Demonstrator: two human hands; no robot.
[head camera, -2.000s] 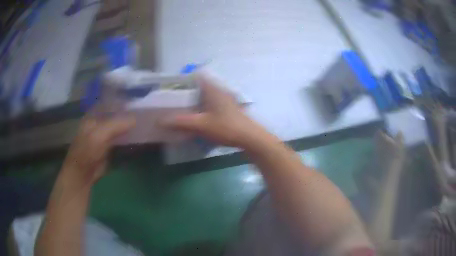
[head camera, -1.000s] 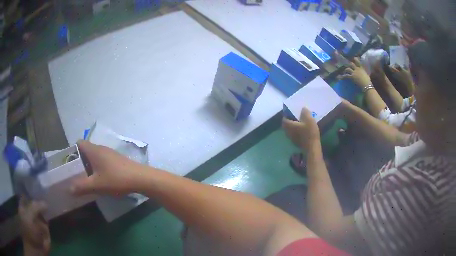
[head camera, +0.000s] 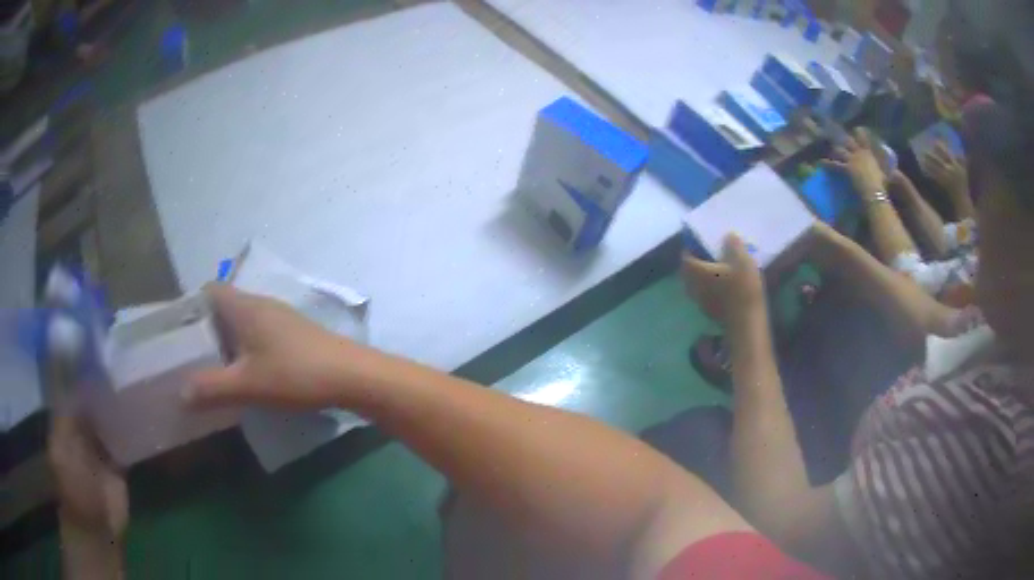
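Note:
A white inner box (head camera: 159, 385) with an open top is at the lower left, tilted. My right hand (head camera: 267, 357) grips its right end, fingers behind and thumb on the front. My left hand (head camera: 91, 487) is at its lower left, blurred, holding a small fan (head camera: 74, 334) with blue blades and a white hub upright against the box's left end. The fan's lower part is hidden by the hand. What is inside the box cannot be told. A crinkled plastic bag (head camera: 301, 297) lies at the table's edge behind my right forearm.
A blue and white retail box (head camera: 581, 176) stands on the white table board (head camera: 340, 147). At the right, a person in a striped shirt (head camera: 947, 476) holds a white box (head camera: 754, 221). More retail boxes (head camera: 714, 136) stand in a row beyond. Green floor shows below the table.
Since a second ago the whole view has shifted, so table things sit slightly further right and higher. The same grip on box and fan remains. Two seconds ago both hands were nearer the middle, holding the box.

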